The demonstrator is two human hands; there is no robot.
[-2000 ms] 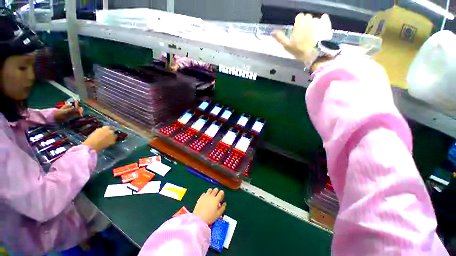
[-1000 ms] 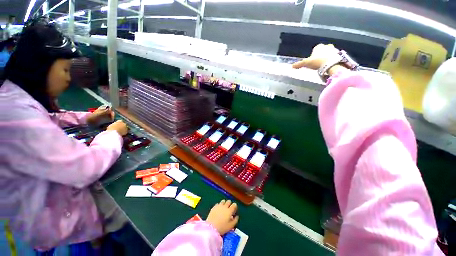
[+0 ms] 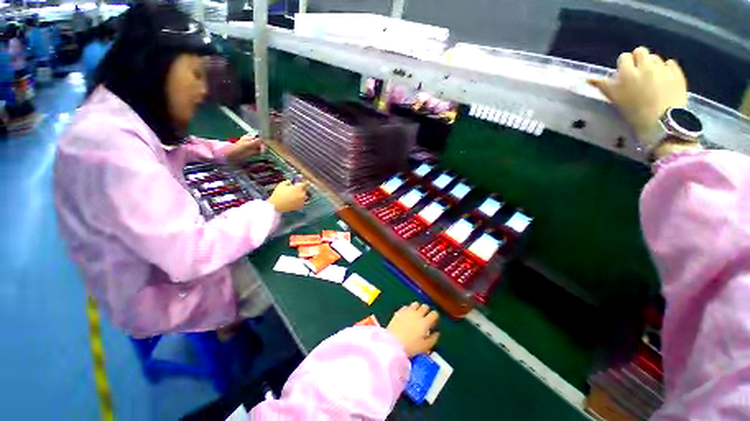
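Note:
My left hand rests loosely curled on the green bench, with nothing seen in it. A blue battery lies at its wrist side over a white one. An orange battery partly shows behind my sleeve. Further left lie loose orange batteries, several white ones and a yellow-ended one. My right hand is raised at the overhead shelf, fingers over clear plastic at its edge; whether it grips this is hidden. A tray of open red flip phones stands behind the bench items.
A co-worker in pink sits at left, both hands at a tray of phones. A tall tray stack stands behind. A blue pen lies by the brown board. More trays stand at lower right. The shelf crosses overhead.
The view has turned left, so the bench and co-worker appear further right. My left hand stays by the blue battery. My right hand remains up at the shelf, its fingers now more upright.

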